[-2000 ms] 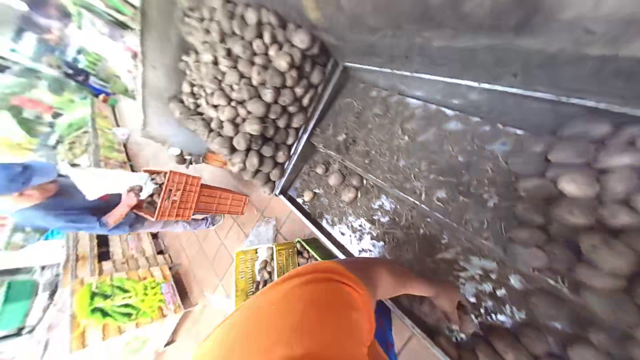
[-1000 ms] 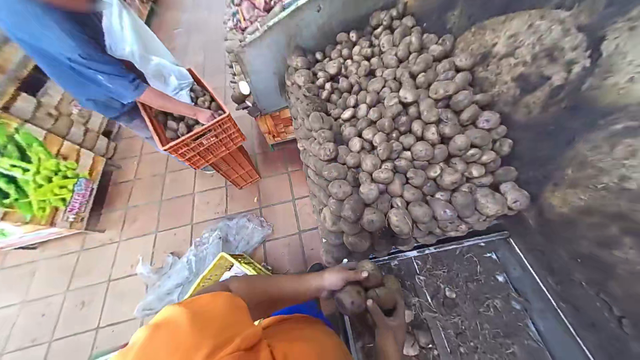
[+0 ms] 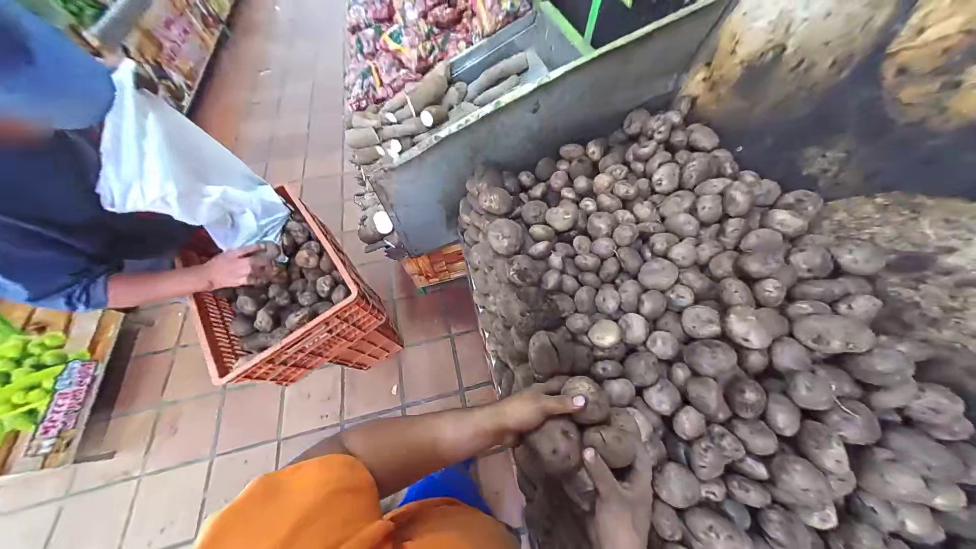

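Note:
A big heap of dirt-covered potatoes (image 3: 701, 328) fills the sloping bin at the right. At its near left edge, my left hand (image 3: 537, 412) is closed around a few potatoes (image 3: 555, 446), its thumb lying on the upper one. Just below and to the right, my right hand (image 3: 621, 496) cups the same cluster from beneath, its thumb against another potato (image 3: 612, 442). The undersides of the held potatoes are hidden, so I cannot tell which hand bears each one.
At the left a person's hand (image 3: 242, 268) reaches into an orange plastic crate (image 3: 358, 309) of potatoes, beside a white plastic bag (image 3: 175, 160). Cassava roots (image 3: 427, 99) lie beyond the bin's metal wall (image 3: 534, 126). Green peppers (image 3: 34, 374) fill a wooden crate at lower left.
Two seconds ago one hand reached down to potatoes at the lower right; now both hands hold potatoes over the heap's near edge. The view has swung strongly toward the heap and crate.

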